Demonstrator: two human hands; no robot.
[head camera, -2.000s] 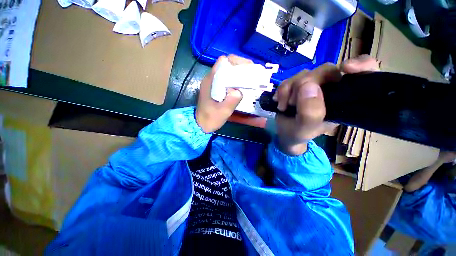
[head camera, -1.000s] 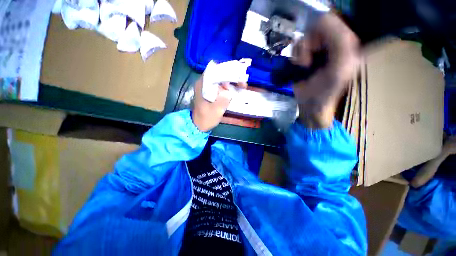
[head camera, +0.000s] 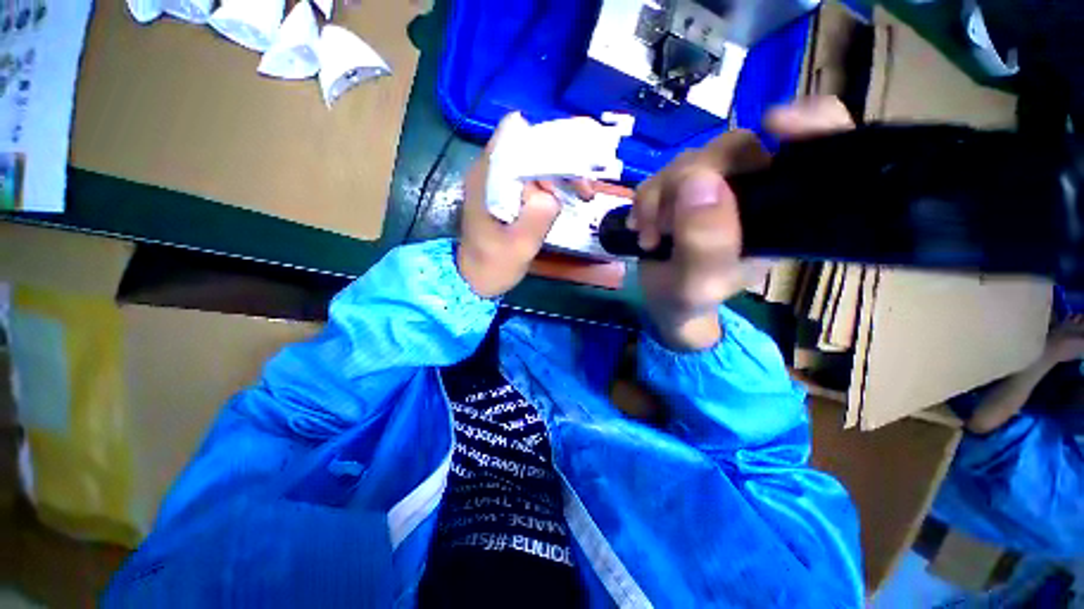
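My left hand (head camera: 505, 232) holds a white plastic housing (head camera: 556, 152) over the bench edge. My right hand (head camera: 701, 226) is closed around the front of a thick black electric screwdriver (head camera: 892, 196), which lies level and points left. Its tip is just below and to the right of the housing; whether they touch cannot be told. Under them, the fixture's white block (head camera: 583, 226) sits on a reddish-brown base plate (head camera: 583, 269), partly hidden by my hands. No screw is visible at the tip.
A silver-grey screw feeder (head camera: 666, 54) stands in a blue tray (head camera: 493, 71) beyond my hands. White pointed shells (head camera: 348, 62) lie on cardboard (head camera: 238, 143) at left, beside a printed sheet (head camera: 36, 107). Cardboard sheets (head camera: 939, 345) are at right. Another person's arm (head camera: 1010, 399) shows at far right.
A second ago my right hand was blurred near the feeder; now it is back left and lower, with the screwdriver beside the housing. My left hand keeps hold of the housing.
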